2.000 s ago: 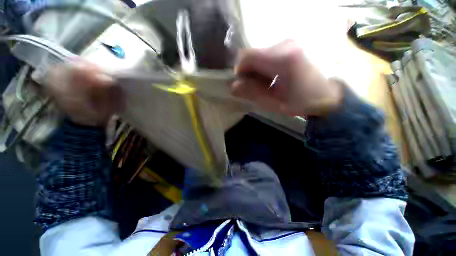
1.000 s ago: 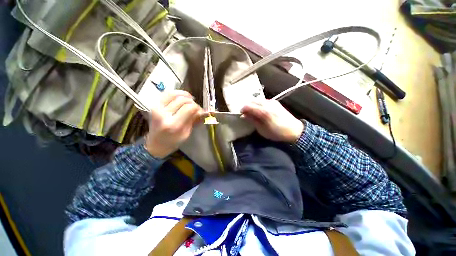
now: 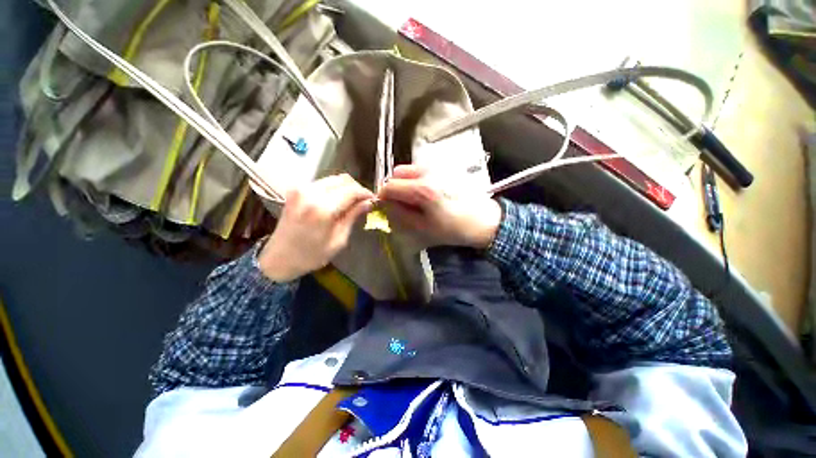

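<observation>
A beige-grey tote bag (image 3: 362, 255) stands open over the lap, its brown lining and an upright inner divider (image 3: 386, 125) showing. A small yellow trim end (image 3: 377, 221) sticks out at the near top edge, above the yellow piping (image 3: 395, 266). My left hand (image 3: 313, 224) pinches the top edge just left of the trim end. My right hand (image 3: 440, 207) pinches the edge just right of it; the fingertips of both hands nearly meet. The bag handles (image 3: 573, 82) loop out to both sides. A small blue spot (image 3: 300, 144) shows on the bag's left inner face.
A pile of bags (image 3: 134, 134) with yellow lines is heaped at left. On the pale worktable at right lie a long dark red strip (image 3: 617, 168), a hammer (image 3: 684, 123) and a thin dark tool (image 3: 711, 199) on a cord. More bag pieces (image 3: 792, 20) show at top right.
My right hand has moved left along the top edge, close to my left hand and the yellow trim end. Earlier, both hands were blurred and wider apart, and the bag was higher.
</observation>
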